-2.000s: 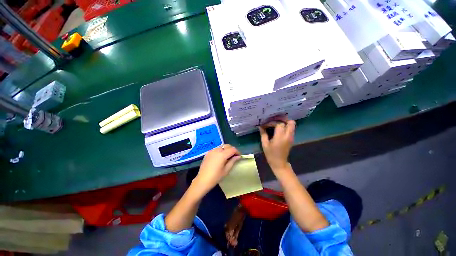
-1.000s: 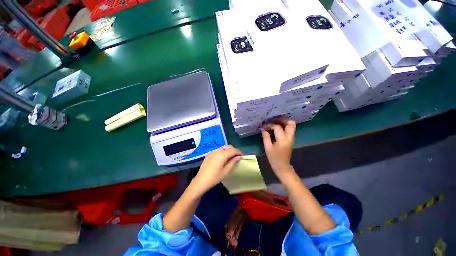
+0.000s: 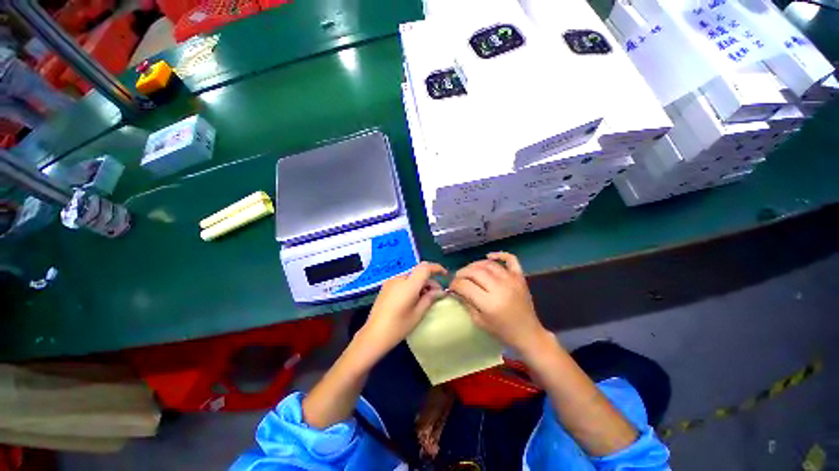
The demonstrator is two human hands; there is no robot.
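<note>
A pale yellow sticker sheet [image 3: 453, 344] hangs below my hands in front of the table edge. My left hand [image 3: 406, 299] is shut on its top left edge. My right hand [image 3: 495, 292] is at the sheet's top edge beside my left hand, with its fingers bent; whether it grips the sheet or a sticker is hidden. A stack of white boxes [image 3: 497, 110] with black watch pictures stands just beyond my right hand. No sticker can be made out at my fingertips.
A bench scale [image 3: 339, 189] with a dark display stands left of the stack. A rolled yellow paper [image 3: 236, 217] lies left of it. Light-blue boxes [image 3: 178, 145] lie farther left. A second white stack [image 3: 696, 101] bears blue handwriting. Red crates [image 3: 216, 368] are under the table.
My right hand has moved from the front of the box stack back to the sheet beside my left hand. The sheet has tilted. The light-blue boxes have shifted right along the belt.
</note>
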